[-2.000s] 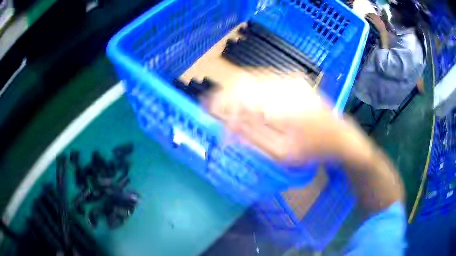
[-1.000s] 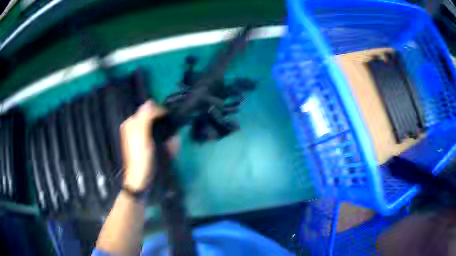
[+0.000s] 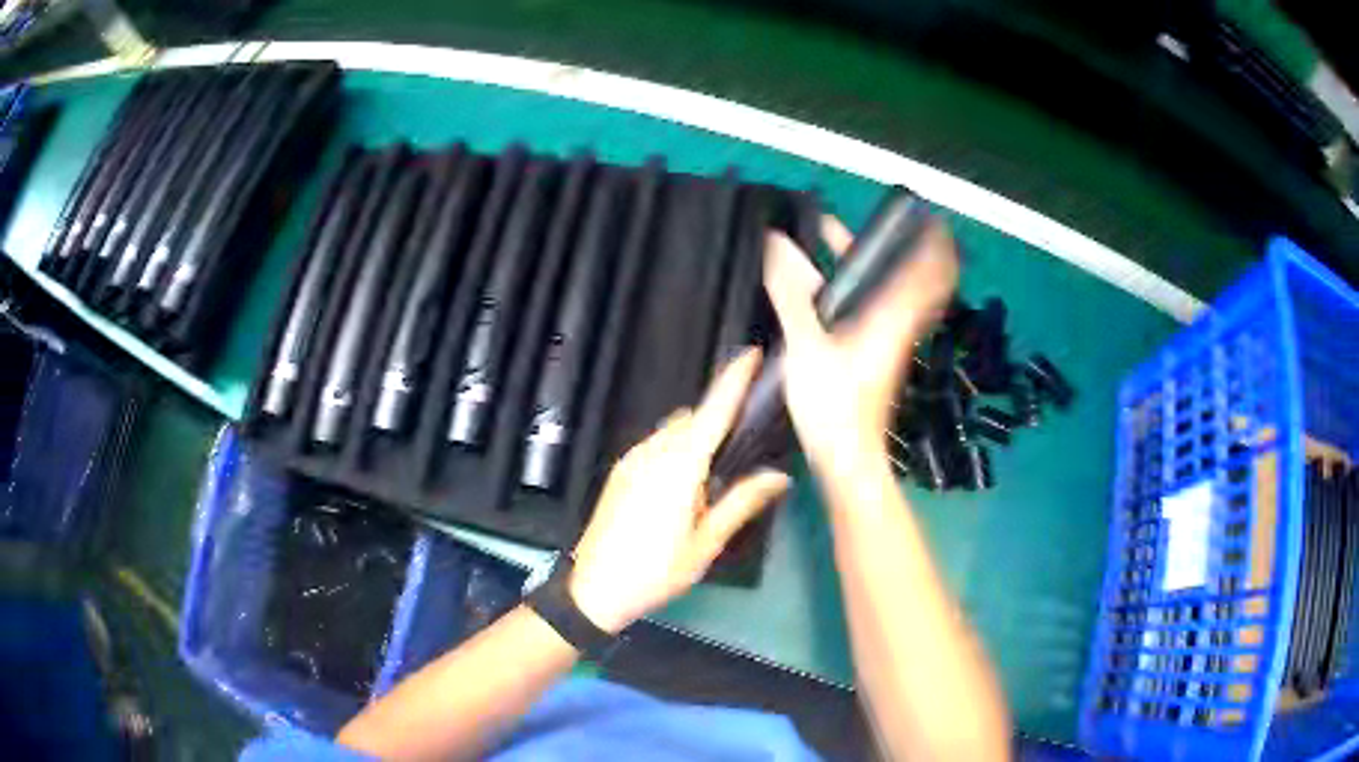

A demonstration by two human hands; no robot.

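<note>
My bare left hand (image 3: 648, 514), with a dark wristband, is around the lower part of a dark tube (image 3: 753, 424) held aslant over the right part of a grooved black foam tray (image 3: 671, 320). My bare right hand (image 3: 857, 365), blurred, is around its upper part (image 3: 876, 256). My fingers hide much of the tube, and I cannot tell whether it is one piece or several. Several black tubes with silvery lower ends (image 3: 479, 357) lie in the tray's slots. A loose pile of small black fittings (image 3: 961, 402) lies right of my right hand.
Another foam tray with silver-ended tubes (image 3: 164, 246) lies at the left. A blue crate (image 3: 1125, 521) with a white label stands at the right, with dark tubes and tan cardboard inside. A blue bin (image 3: 209, 573) with dark contents is below the bench edge. A white strip (image 3: 716, 112) borders the teal bench.
The view has swung left, showing more of the trays, with the crate nearer the right edge. My right hand has come from the crate side to my left hand. The crossed dark arms no longer show spread.
</note>
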